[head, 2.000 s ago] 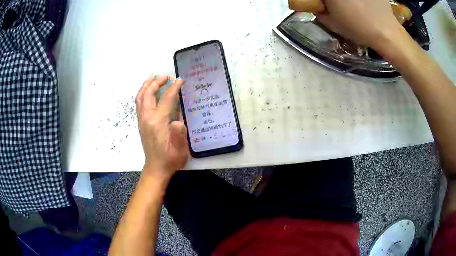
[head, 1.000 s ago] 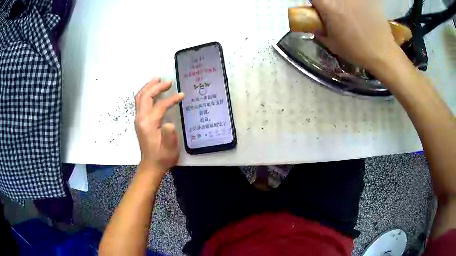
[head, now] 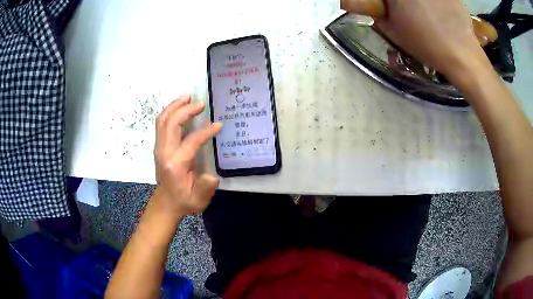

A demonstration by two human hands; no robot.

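A black smartphone lies flat on the white table, its lit screen showing lines of Chinese text. My left hand is beside its lower left, fingers apart and holding nothing, one fingertip at the phone's left edge. My right hand, at the top right, is closed round the tan-orange handle of the steam iron. The iron stands on the table with its pointed tip to the left. My right hand hides part of the iron's top.
Checked cloth hangs over the table's left end with dark purple fabric below it. Lint is scattered on the table. A blue heap is at the lower left. A round white base is on the speckled floor at the lower right.
My left hand has shifted slightly down and left, relative to the phone. Its fingertip is lower along the phone's edge. The iron has turned slightly, still in my right hand. The view has shifted a little.
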